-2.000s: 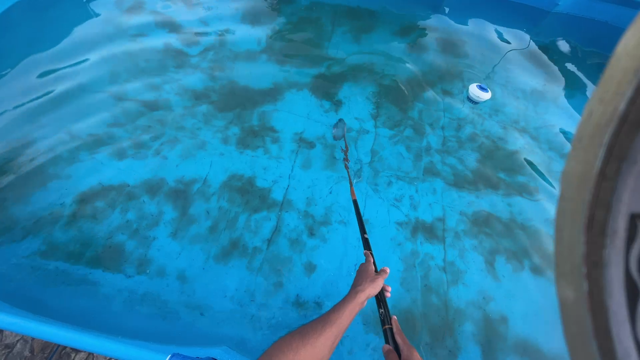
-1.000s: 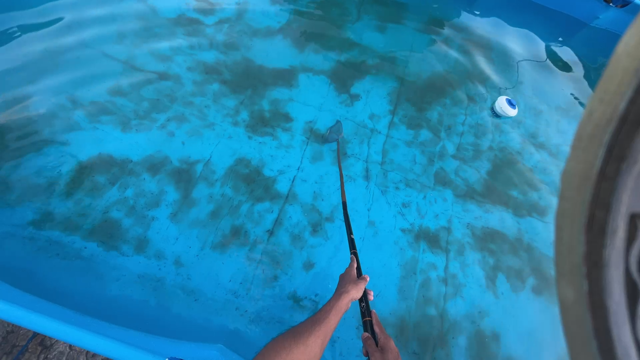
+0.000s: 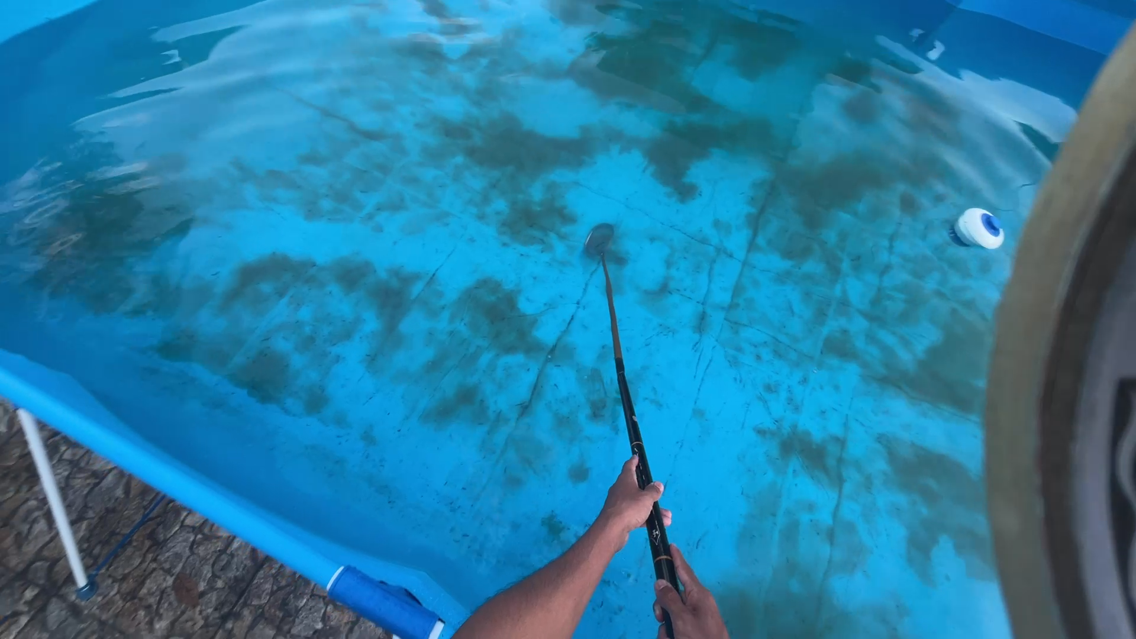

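A long black pole (image 3: 631,417) runs from my hands out into the water of a blue above-ground pool. My left hand (image 3: 634,499) is closed around its shaft, and my right hand (image 3: 688,599) grips it lower down, near the bottom edge of the view. The far part of the pole looks brown under the water. At its tip is a small rounded greyish head (image 3: 600,240), seen blurred through the water near the pool floor. Dark patches of sediment or algae (image 3: 501,311) lie on the blue pool liner (image 3: 550,390) around it.
A white and blue floating dispenser (image 3: 980,229) is at the right. The pool's blue top rail (image 3: 177,497) crosses the lower left, with a white support leg (image 3: 53,501) outside on stone-patterned ground (image 3: 195,568). A large round, blurred object (image 3: 1029,355) blocks the right edge.
The view has shifted, showing more of the rail and ground at lower left. Both hands have stayed on the pole, whose head remains under the water.
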